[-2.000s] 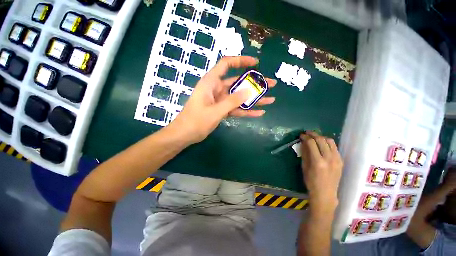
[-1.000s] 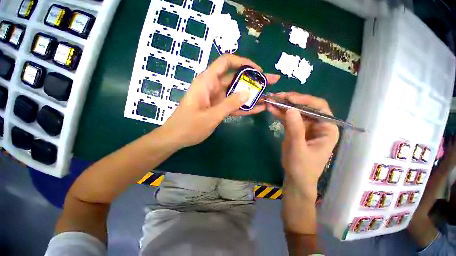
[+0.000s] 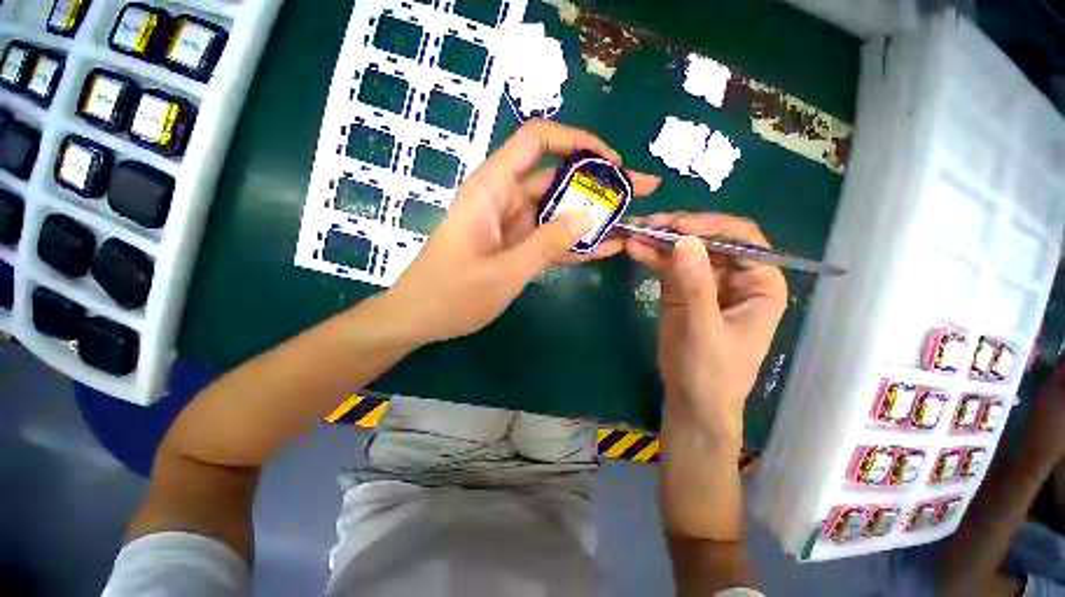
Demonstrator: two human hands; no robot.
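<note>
My left hand (image 3: 496, 239) holds an open black watch case (image 3: 593, 198) above the green bench, its inner side facing up. A white block with a yellow band shows inside, and a thin white loop runs along the case rim. My left thumb lies over the lower part of the block. My right hand (image 3: 722, 309) holds silver tweezers (image 3: 759, 252) between thumb and fingers. The tweezers' tip is at the lower right edge of the case; whether it grips the loop cannot be told.
A white die-cut sheet (image 3: 409, 103) lies on the green bench. White scraps (image 3: 696, 152) lie beyond my hands. A left tray (image 3: 193, 175) holds black units. A white tray stack (image 3: 923, 274) with pink-edged units stands at right. Another person's arm (image 3: 1014, 496) is at lower right.
My right hand has come up from the bench at right to the case and brought the tweezers to its edge. My left hand still holds the case in nearly the same place.
</note>
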